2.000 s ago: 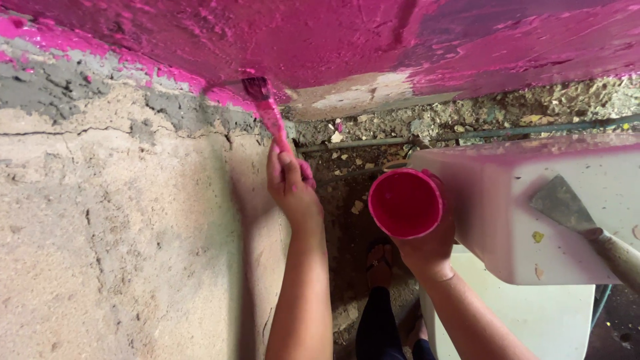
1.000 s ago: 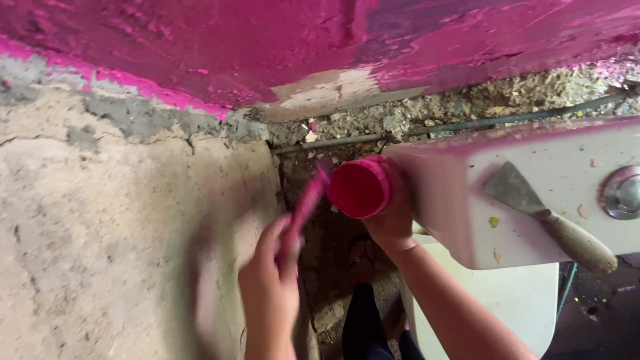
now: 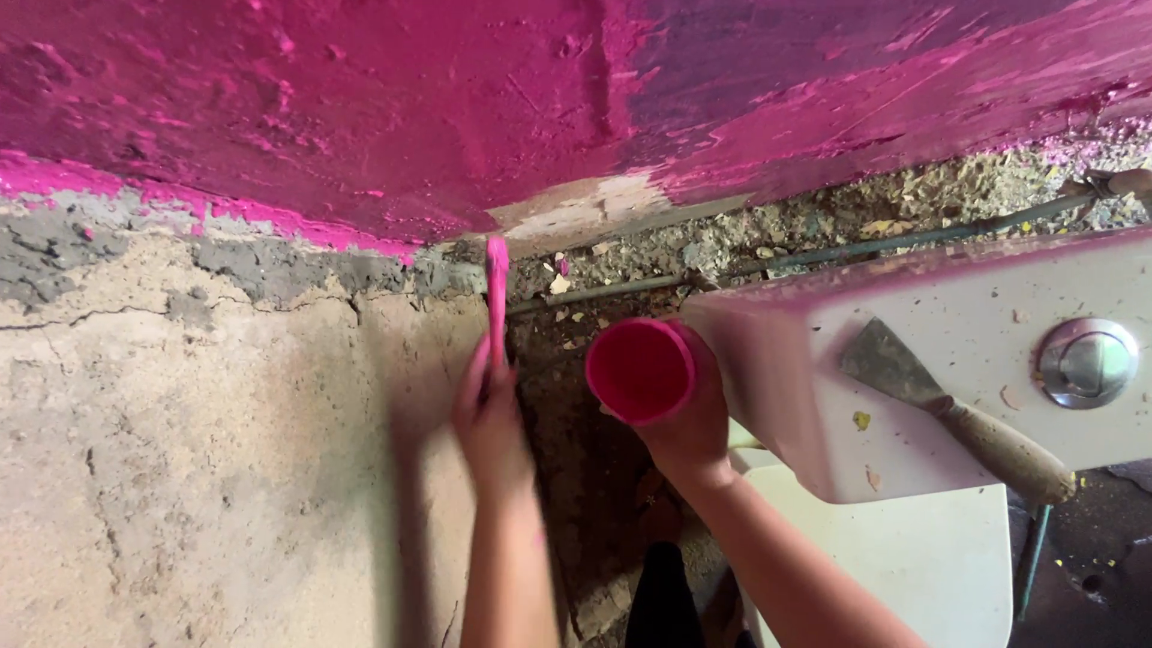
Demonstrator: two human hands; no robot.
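Observation:
In my left hand (image 3: 490, 414) is a pink-coated paintbrush (image 3: 497, 301), held upright in the view with its bristle end near the bottom edge of the pink-painted wall (image 3: 432, 117). The bristles themselves are hard to make out. My right hand (image 3: 688, 423) is wrapped around a pink cup (image 3: 640, 371), whose open mouth faces me; its inside is deep pink, and how much paint it holds I cannot tell. The cup is to the right of the brush, apart from it. An unpainted pale patch (image 3: 594, 205) lies along the wall's lower edge, close to the brush tip.
A white toilet cistern (image 3: 945, 450) with a chrome flush button (image 3: 1087, 363) stands at right, a scraper (image 3: 963, 414) lying on it. Below it is a pale toilet lid (image 3: 891, 558). A thin pipe (image 3: 864, 245) runs along the wall's rough base. At left is a cracked bare wall (image 3: 180, 450).
The brush went from the wall to beside the cup's mouth, and is now away from the cup, back near the wall's lower edge. The cup stays in my right hand.

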